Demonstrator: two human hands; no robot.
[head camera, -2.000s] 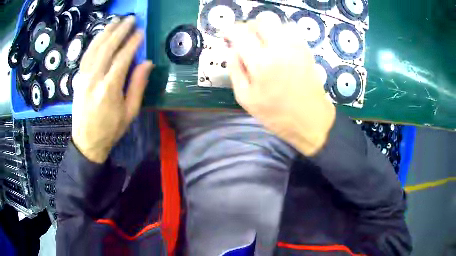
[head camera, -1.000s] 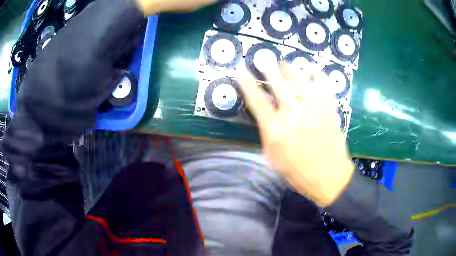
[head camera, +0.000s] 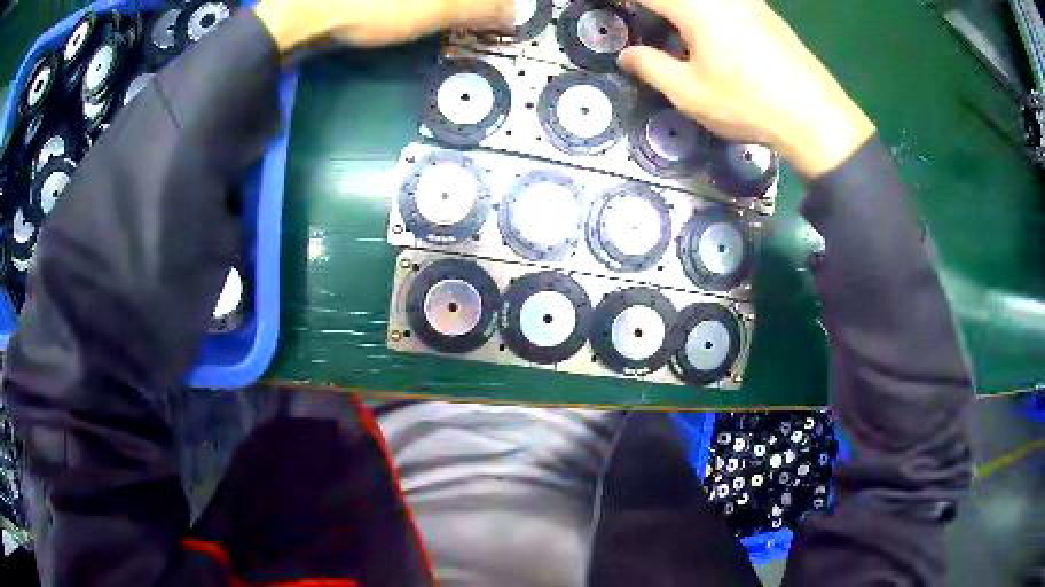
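Several silver fixture plates (head camera: 403, 333) lie side by side on the green bench. The three nearest plates each carry a row of black discs with pale centres, such as the near-left disc (head camera: 454, 307). My left hand (head camera: 384, 21) reaches in at the top edge, over the left end of the far plate; its fingertips are blurred and cut off. My right hand (head camera: 733, 80) lies over the right part of the far plates, thumb beside a disc (head camera: 596, 31). Its fingers are partly cut off by the top edge, so I cannot tell whether it grips anything.
A blue tray (head camera: 270, 229) of loose discs is at the left, partly under my left sleeve. A deep blue bin (head camera: 774, 545) heaped with discs (head camera: 774, 464) is below the bench edge (head camera: 550, 404) at right. Line equipment (head camera: 1014, 57) shows at the upper right.
The view has shifted, so the plates sit lower in it. My right hand has moved from the near plates to the far ones, uncovering the nearest row with its discs.
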